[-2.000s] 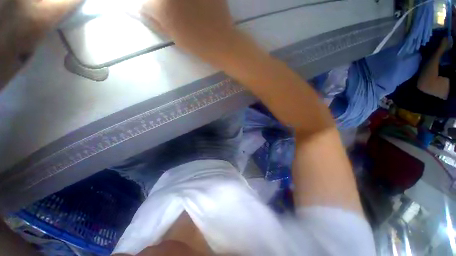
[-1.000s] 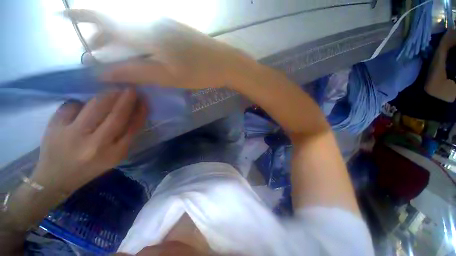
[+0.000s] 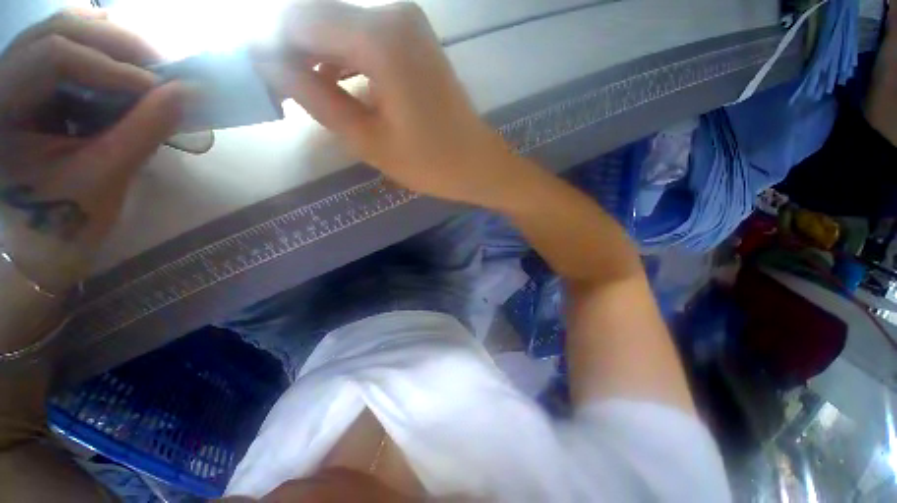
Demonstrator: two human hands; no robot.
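Note:
A light blue fabric piece [image 3: 224, 88] is stretched between my two hands, just above the white machine bed near the top left. My left hand [image 3: 89, 118] pinches its left end between thumb and fingers. My right hand [image 3: 364, 88] pinches its right end with the fingertips. Strong white glare [image 3: 221, 25] lies behind the fabric and hides the needle area. The rounded grey corner tab [image 3: 192, 140] of the slide cover shows just below the fabric.
The grey table-edge ruler [image 3: 295, 218] runs across below my hands. A blue perforated basket [image 3: 167, 413] is under the table at the left. A bundle of light blue pieces [image 3: 723, 187] hangs at the right, near a pale tape [image 3: 777, 67]. Another person's arm [image 3: 880, 93] shows at the right edge.
Both hands have moved up from the table edge towards the glare. The fabric, earlier spread long over the bed and edge, now shows as a short piece between my hands.

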